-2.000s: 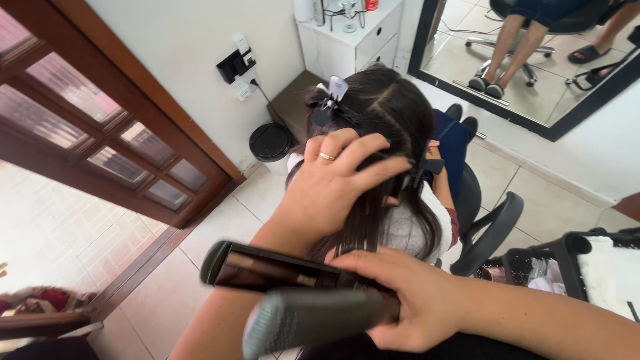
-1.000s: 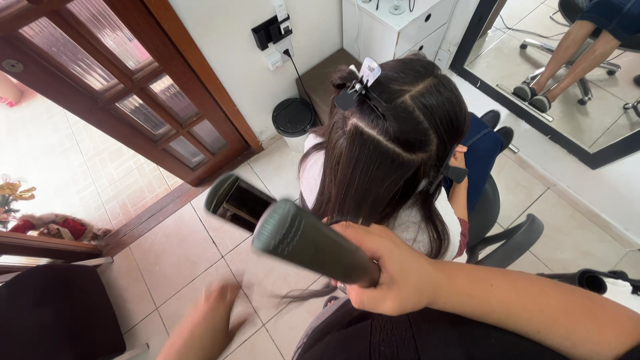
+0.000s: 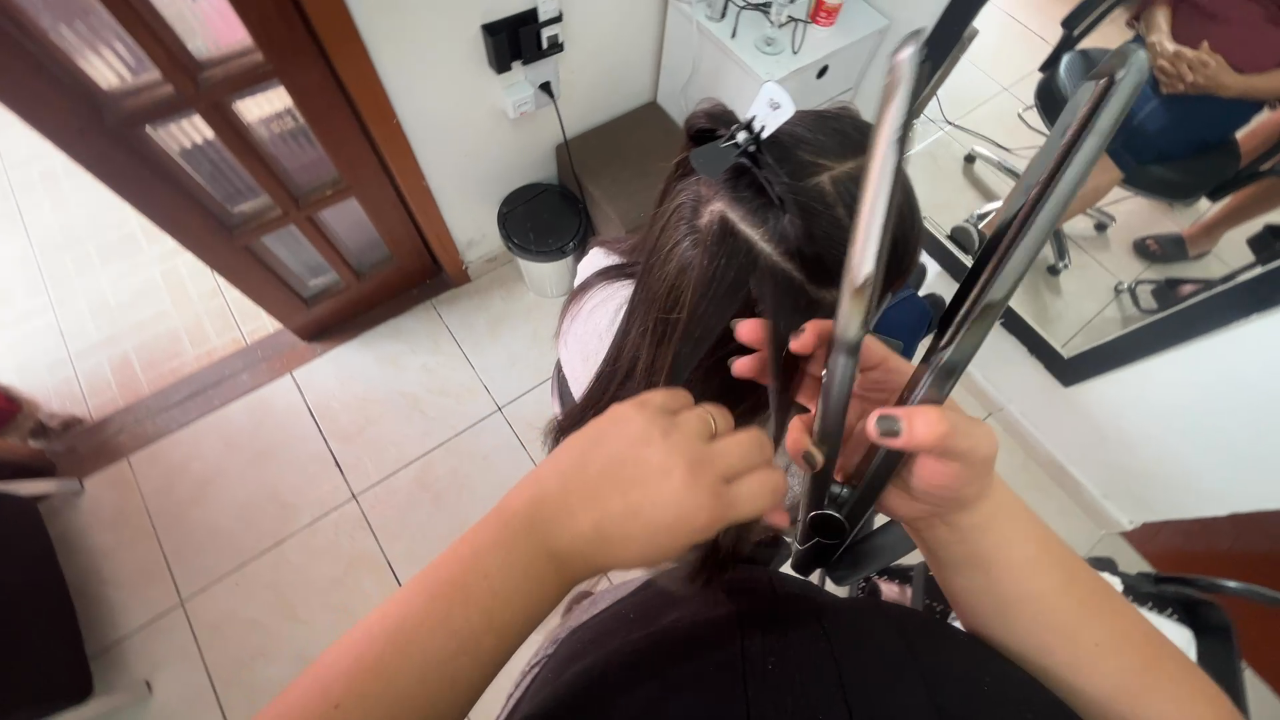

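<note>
A seated person's long dark hair (image 3: 665,300) hangs down in front of me, parted, with an upper section held by a hair clip (image 3: 745,130). My left hand (image 3: 665,480), with a ring, is closed at the lower hair, its fingers curled around a strand. My right hand (image 3: 900,430) holds a hair straightener (image 3: 845,400) near its hinge; the two arms point up and stand apart, with no hair between them. The right fingertips are beside a thin strand (image 3: 777,350) of the hair.
A lidded waste bin (image 3: 543,240) stands by the wall beside a brown box-like block (image 3: 620,170). Behind are a white drawer cabinet (image 3: 830,60) and a framed mirror (image 3: 1070,365). A wooden door (image 3: 300,150) is at left, a black trolley (image 3: 1215,610) at lower right.
My left hand has come from the lower left to the hair and closed on it. The straightener, earlier pointing left, now points upward with its arms spread.
</note>
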